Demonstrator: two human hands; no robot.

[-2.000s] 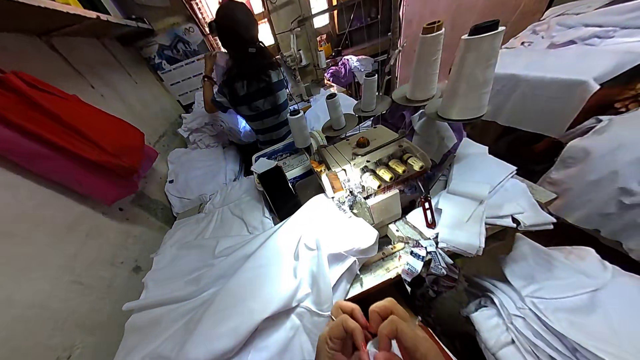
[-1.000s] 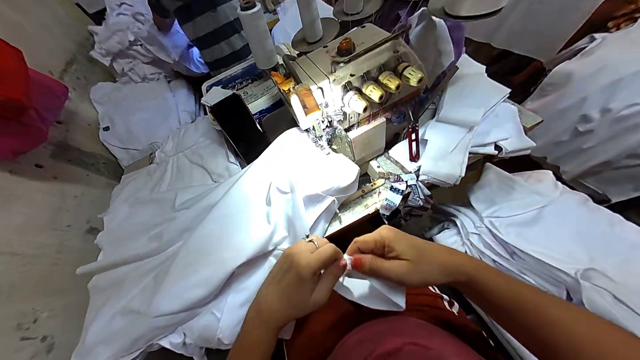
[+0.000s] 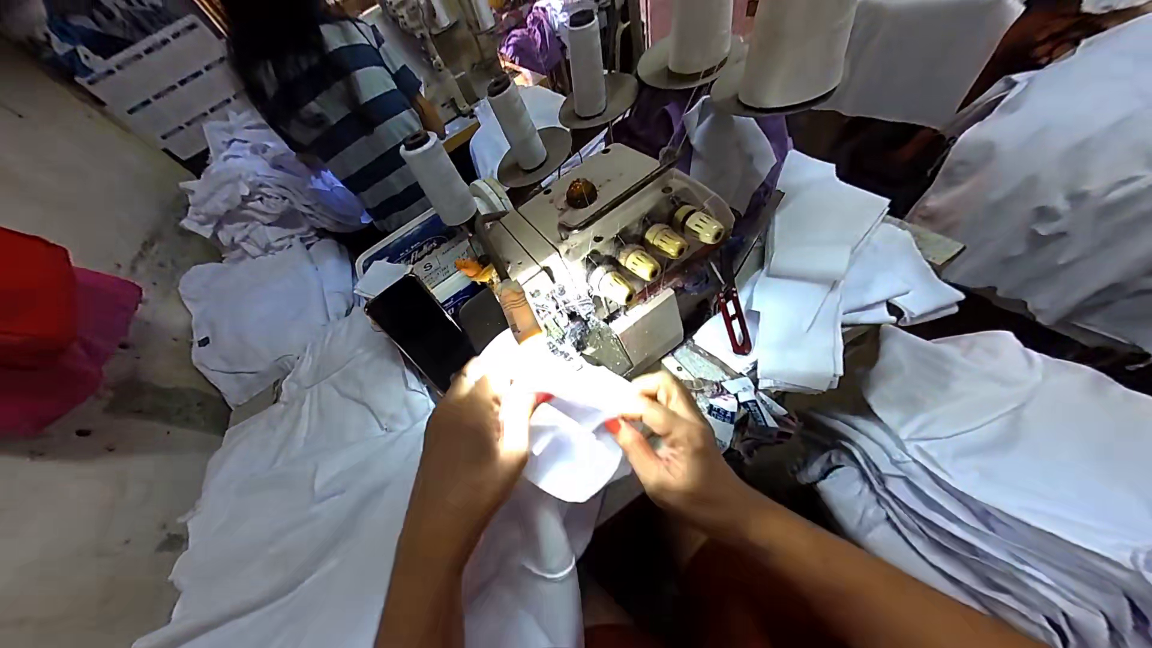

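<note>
My left hand point(image 3: 479, 414) and my right hand point(image 3: 670, 436) both pinch a small white fabric piece point(image 3: 576, 450), stretched between them just in front of the overlock sewing machine point(image 3: 621, 216). The piece lies over the large white cloth point(image 3: 306, 522), which spreads from the machine's needle area to the lower left. The machine's lamp lights the needle area and the fabric brightly. A black smartphone point(image 3: 420, 329) lies beside my left hand. Thread snips with red handles point(image 3: 733, 319) are right of the machine. Where the fabric meets the presser foot cannot be made out.
Thread cones point(image 3: 438, 177) stand behind the machine. Folded white fabric pieces point(image 3: 801, 306) lie to its right, with stacked white garments point(image 3: 1017, 432) at the lower right. A person in a striped shirt point(image 3: 351, 117) is behind, at the upper left. Red cloth point(image 3: 36, 297) hangs at the left.
Both hands have moved forward from near my lap to the machine's front, with white fabric between them. The view has shifted.
</note>
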